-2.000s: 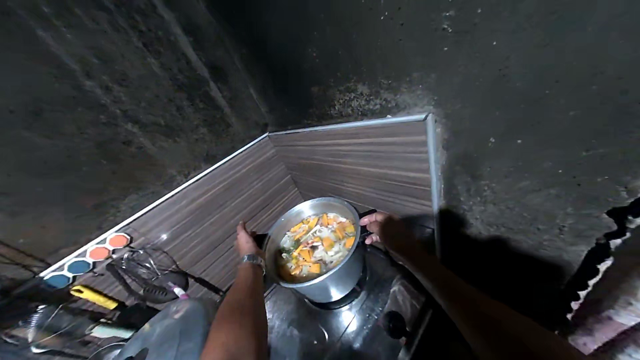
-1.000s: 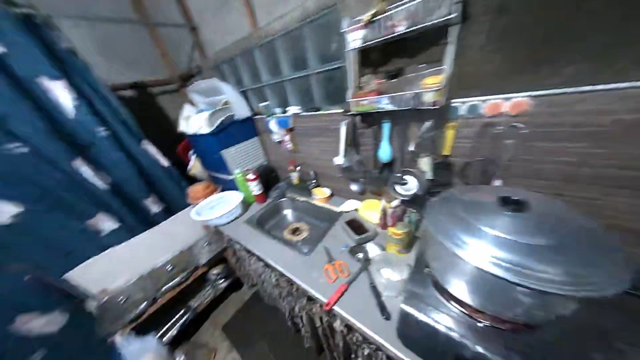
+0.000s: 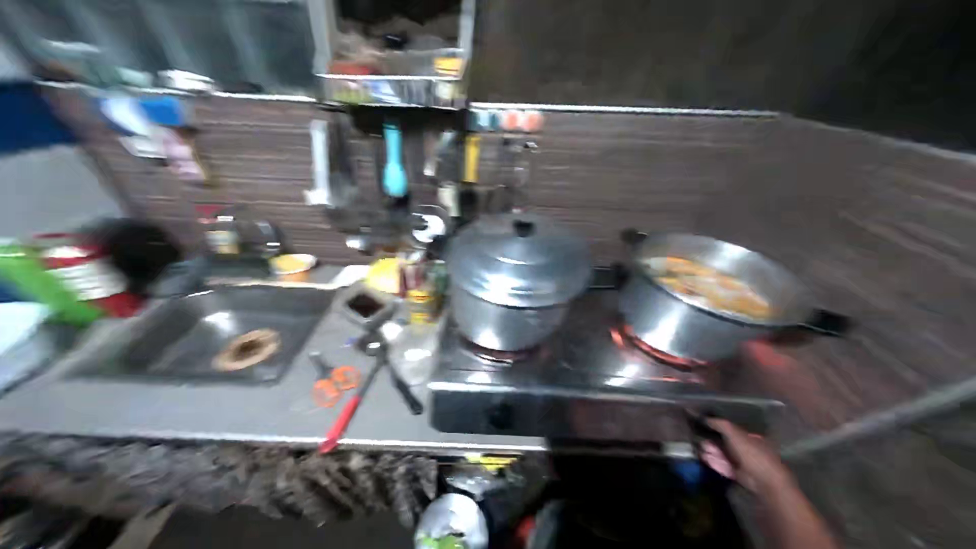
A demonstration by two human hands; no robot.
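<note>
My right hand (image 3: 736,454) is at the front right of the gas stove (image 3: 496,412), its fingers at a dark control knob (image 3: 703,428); blur hides the exact grip. Behind it, an open metal pot (image 3: 679,320) with orange and pale food pieces sits on the right burner, which glows red-orange beneath. A lidded aluminum pot (image 3: 518,282) stands on the left burner. My left hand is out of view.
Left of the stove lie orange-handled scissors (image 3: 335,385), a red-handled utensil (image 3: 351,412) and a black-handled one (image 3: 404,389). Farther left is a metal sink (image 3: 221,328). Utensils, including a turquoise one (image 3: 393,164), hang on the wall. Below the counter hangs ruffled cloth (image 3: 305,484).
Two seconds ago both hands were at the open pot's sides; now my right hand is at the stove's front and my left is out of view. The view has swung widely.
</note>
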